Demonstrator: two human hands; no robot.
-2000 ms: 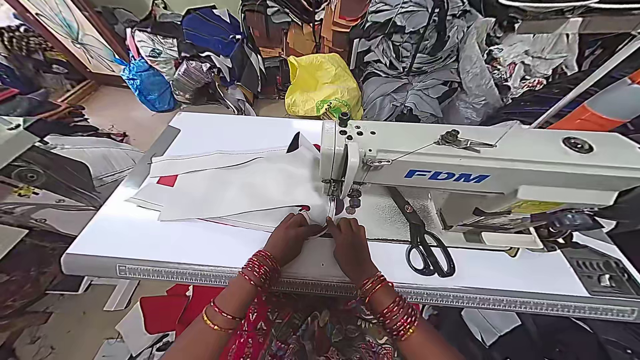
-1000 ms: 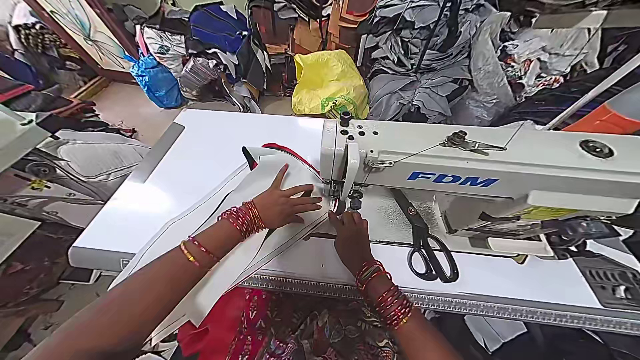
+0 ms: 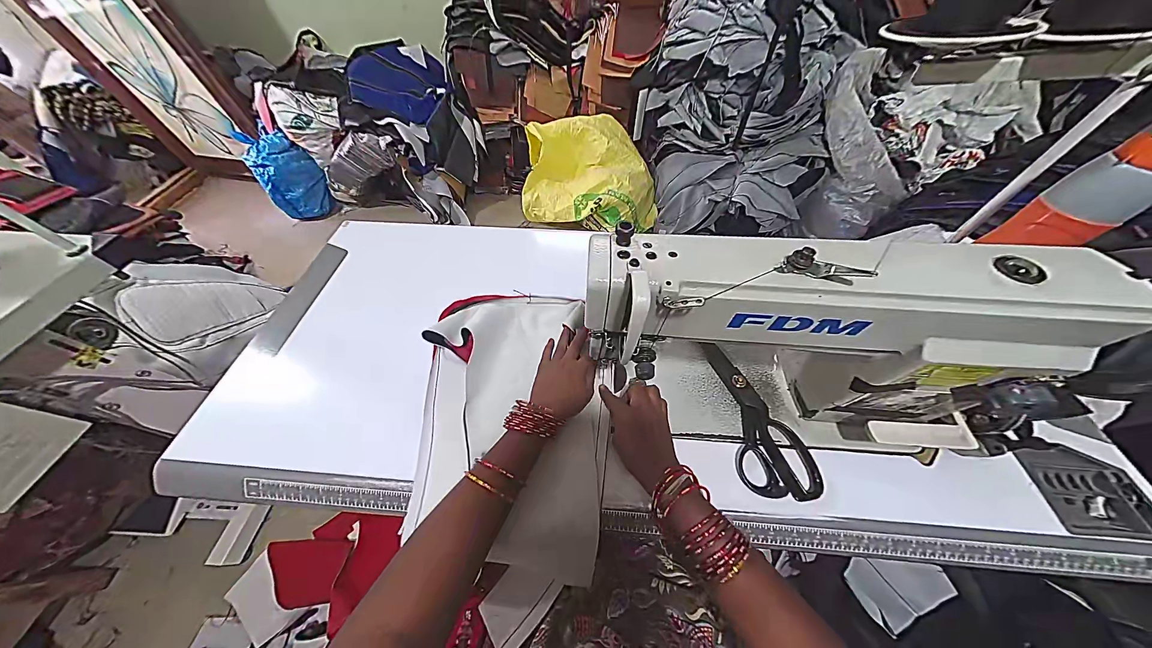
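Note:
A light grey panel of sheet material with red and black edging [image 3: 531, 468] lies left of the needle of an FDM sewing machine [image 3: 864, 297] and hangs over the table's front edge. Flat on the panel rests my left hand [image 3: 565, 376], its fingertips beside the presser foot [image 3: 609, 349]. Just right of the foot, my right hand [image 3: 639, 427] has its fingers bent at the panel's edge; whether they pinch it cannot be told. Black-handled scissors [image 3: 765, 432] lie on the machine bed and table, right of my right hand.
The white sewing table [image 3: 297, 405] has a ruler strip along its front. Behind it stand a yellow bag [image 3: 589, 171], a blue bag [image 3: 288, 175] and piles of grey material [image 3: 738, 117]. Red and grey pieces [image 3: 310, 571] lie below the front left. Another machine [image 3: 54, 297] stands at left.
The panel has turned: it lay leftward from the needle two seconds ago and now runs toward the front edge. My left hand has moved from the panel's front edge onto its top.

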